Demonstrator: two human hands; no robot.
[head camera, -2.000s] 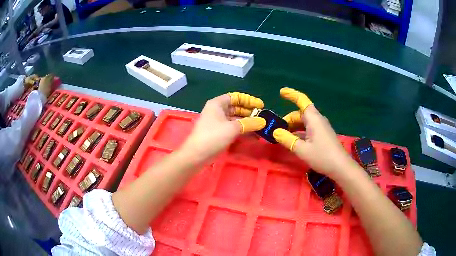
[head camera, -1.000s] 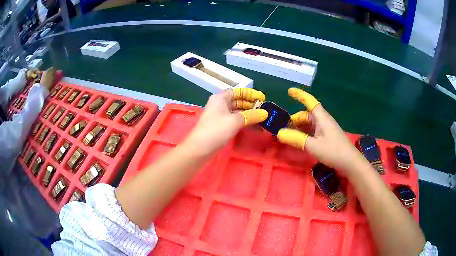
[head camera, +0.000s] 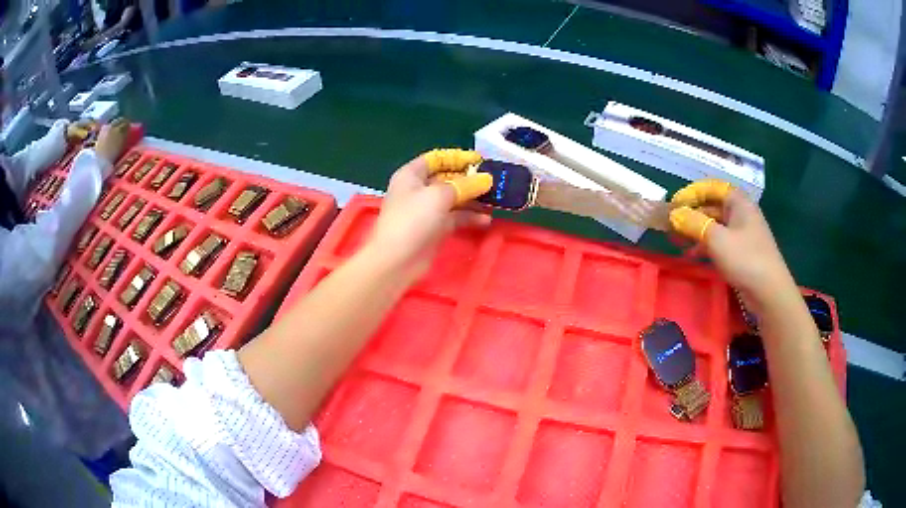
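A smartwatch (head camera: 506, 186) with a lit dark face and a gold-tone metal band is stretched out level above the far edge of the red watch tray (head camera: 452, 392). My left hand (head camera: 433, 203), with yellow finger cots, grips it at the watch head. My right hand (head camera: 722, 230), also with yellow finger cots, holds the far end of the band. Several watches lie at the tray's right side, one (head camera: 672, 359) beside my right forearm, which partly hides others.
An open white box (head camera: 586, 184) with a watch in it lies on the green belt just behind the held band. A white box with a printed lid (head camera: 685, 149) and a smaller box (head camera: 269, 84) lie farther off. A neighbouring full tray (head camera: 189, 233) and a co-worker's hands (head camera: 111, 136) are at left.
My right hand has moved right, away from my left, and the band is now drawn out straight between them. The white boxes have shifted to the right in view.
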